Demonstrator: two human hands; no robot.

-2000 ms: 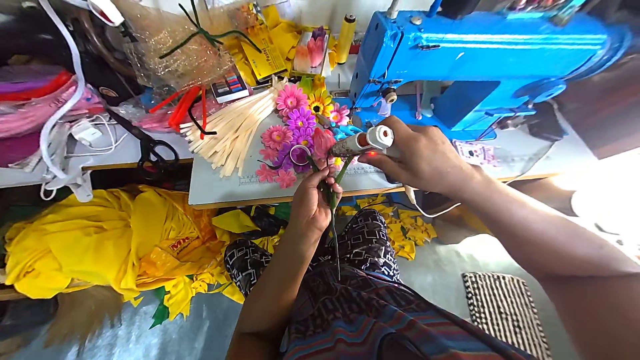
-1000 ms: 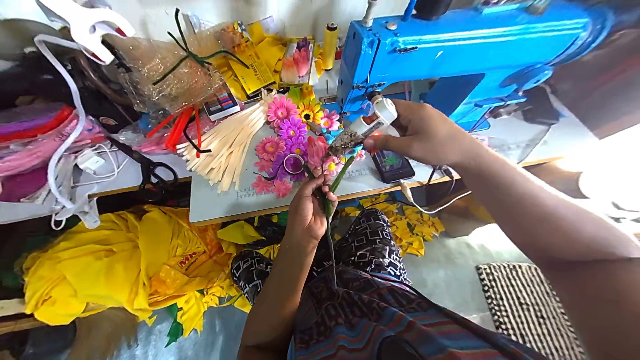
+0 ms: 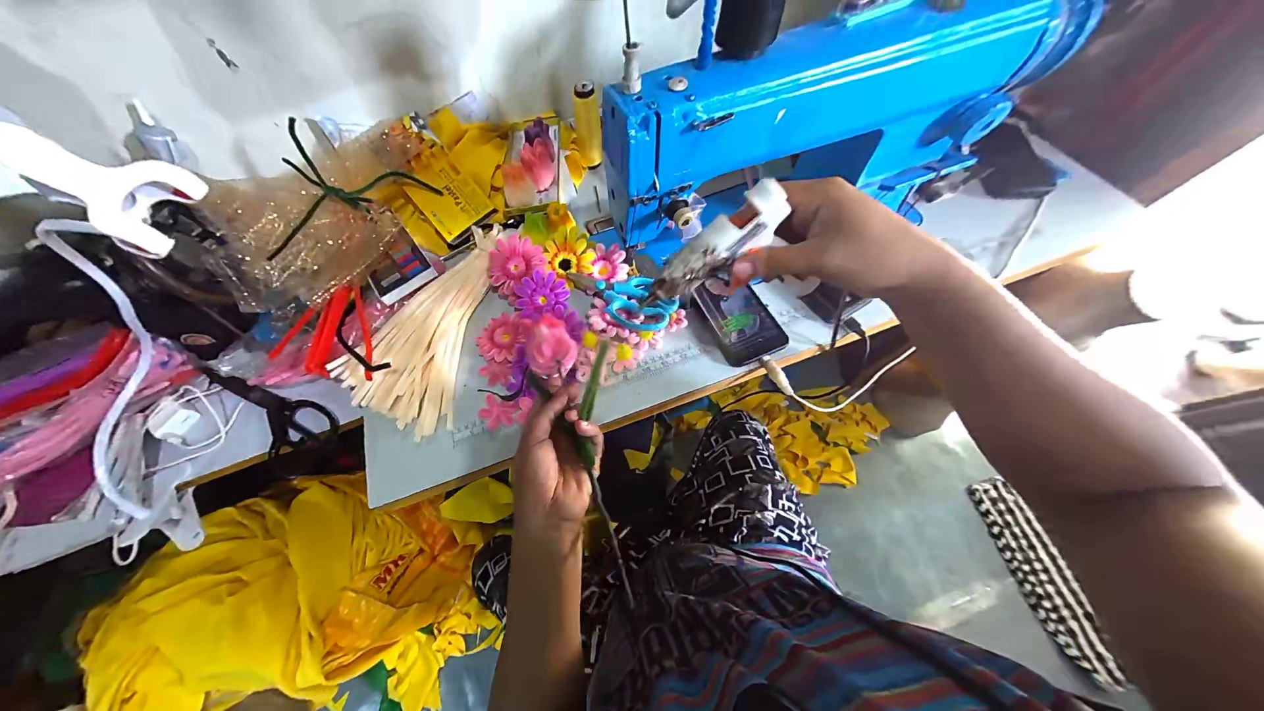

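Note:
My left hand [image 3: 560, 444] holds the green stem of a pink artificial flower [image 3: 551, 346], whose long green leaf [image 3: 594, 380] stands up beside the bloom. The thin lower stem hangs toward my lap. My right hand [image 3: 825, 237] grips a white hot glue gun [image 3: 736, 232], blurred, its front end pointing down and left over blue-handled scissors [image 3: 637, 304]. Behind the held bloom lie pink and purple fabric flowers [image 3: 516, 262] and a yellow one [image 3: 570, 254]. A smartphone [image 3: 741, 321] with a lit screen lies below the glue gun.
A blue sewing machine [image 3: 839, 109] stands at the back right. Pale strips [image 3: 425, 341] fan out left of the flowers, with black scissors [image 3: 281, 410] farther left. A white cable [image 3: 849, 395] loops over the table's front edge. Yellow cloth [image 3: 227, 592] is heaped below.
My right hand has moved the glue gun away from the held flower, to the right. The phone, hidden two seconds ago, now shows. My left hand still holds the stem.

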